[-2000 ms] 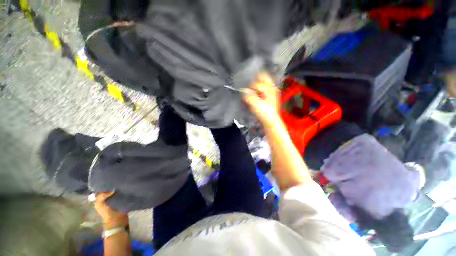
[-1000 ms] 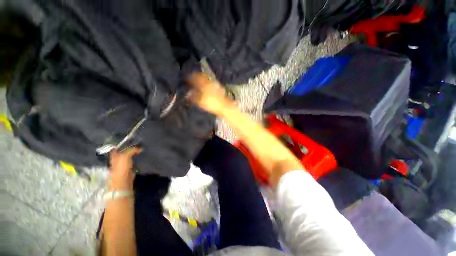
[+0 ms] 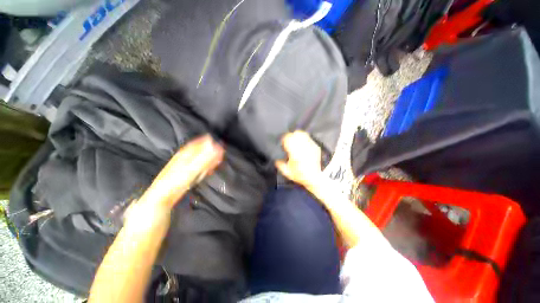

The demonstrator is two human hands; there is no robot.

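A large dark grey garment bundle (image 3: 100, 154) lies in front of me on the left, its cloth rumpled. A second bundle (image 3: 296, 83) of flatter grey pieces lies beside it at the upper centre, with a pale tie strip (image 3: 266, 62) across it. My left hand (image 3: 204, 155) is on the dark cloth between the two, blurred, its fingers partly hidden. My right hand (image 3: 301, 158) is at the near edge of the second bundle, thumb and fingers bent on the cloth; its grip is unclear.
A red plastic stool (image 3: 503, 210) stands at the lower right. Behind it, dark cloth lies over a blue crate (image 3: 417, 100). A machine stand leg (image 3: 74, 44) marked JACK is at the upper left. More dark cloth and another red item lie at the upper right.
The view has shifted and come closer. The flatter bundle with the pale strip now shows at upper centre. My left hand has moved off the left bundle's tie, and my right hand is on the second bundle.
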